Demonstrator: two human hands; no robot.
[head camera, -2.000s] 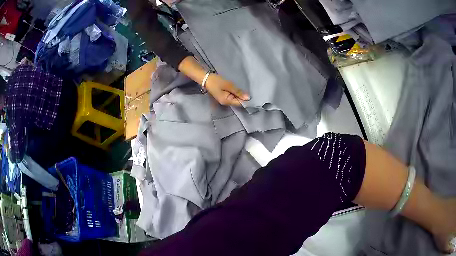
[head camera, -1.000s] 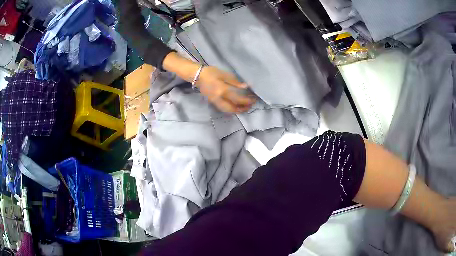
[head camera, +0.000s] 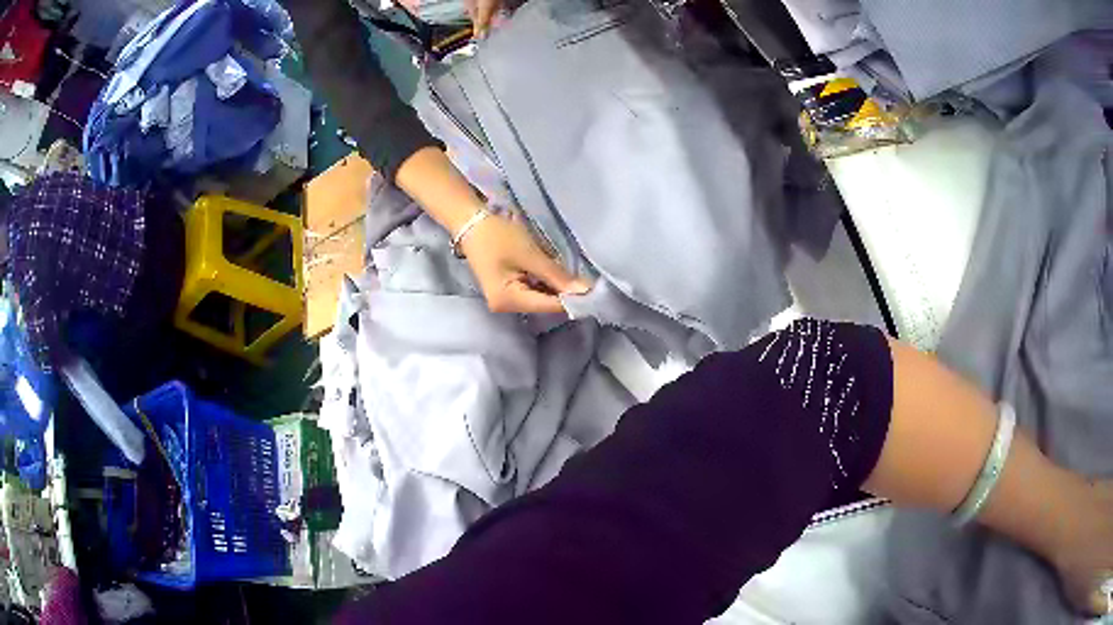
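Observation:
My left hand (head camera: 1084, 543) is at the right edge, cut off by it, at the end of my purple-sleeved arm with a pale bangle. Its fingertips are out of the picture, so I cannot tell its grip. It lies over limp grey cloth (head camera: 1037, 293) on the white table. My right hand is not in view. A large grey panel (head camera: 647, 159) with a short double line near its top lies at the upper middle. Another person's hand pinches a cloth edge at its lower left. A looser grey heap (head camera: 427, 379) lies below that hand.
Part of the other person's second hand (head camera: 485, 15) shows at the top. A yellow stool (head camera: 244, 278), a blue basket (head camera: 226, 488) and a blue cloth pile (head camera: 183, 104) are at left. A brown board (head camera: 332, 238) is beside the heap. Folded grey cloth (head camera: 976, 43) is at top right.
The other person's hand has moved slightly left and down and now pinches a cloth edge. Their second hand has appeared at the top. The large panel has shifted. My left arm has hardly moved.

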